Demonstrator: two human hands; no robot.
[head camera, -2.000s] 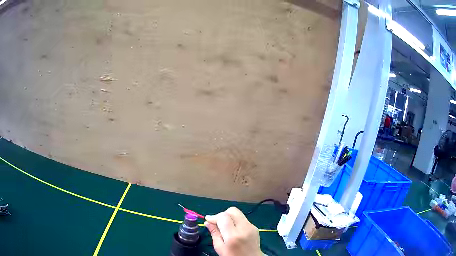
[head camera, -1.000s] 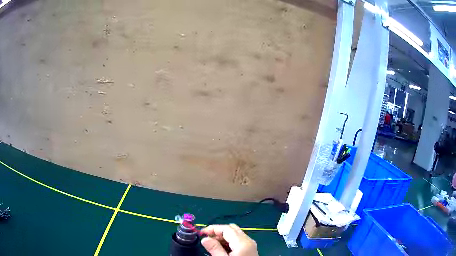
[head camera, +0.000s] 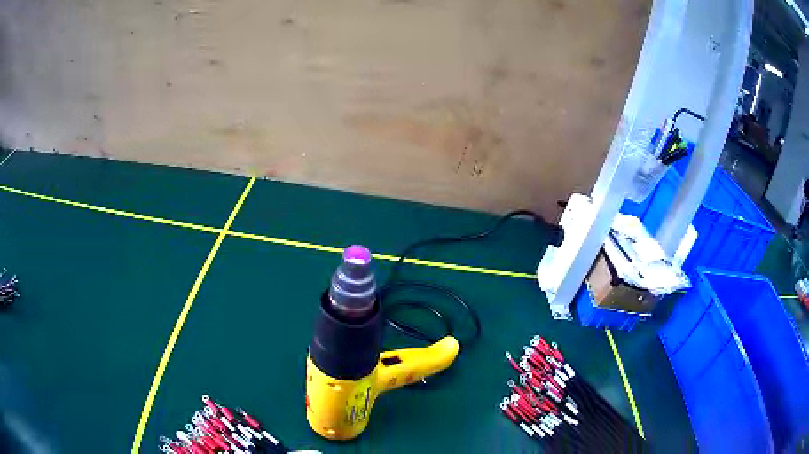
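The yellow heat gun (head camera: 341, 399) stands nozzle-up on the green mat, with its handle pointing right. Its stepped grey nozzle (head camera: 353, 288) has a pinkish-purple tip and nothing is held over it. A pile of cable leads (head camera: 541, 386) with red sleeves, silver ring terminals and pale bands lies right of the gun. Another pile of leads (head camera: 213, 430) lies lower left, cut off by the bottom edge. Neither hand can be made out. A small pale sliver at the bottom edge below the gun is too little to identify.
A black cord (head camera: 457, 238) loops behind the gun. At right are a white post (head camera: 625, 133), a small box with papers (head camera: 621, 284), a pen holder (head camera: 646, 173) and blue bins (head camera: 710, 355). A grey-silver bunch (head camera: 7, 288) lies far left. A plywood-like board (head camera: 337, 97) stands behind.
The view has tilted down, bringing the whole gun and both piles into sight. The right hand and the red-sleeved lead it held at the nozzle are gone from there.
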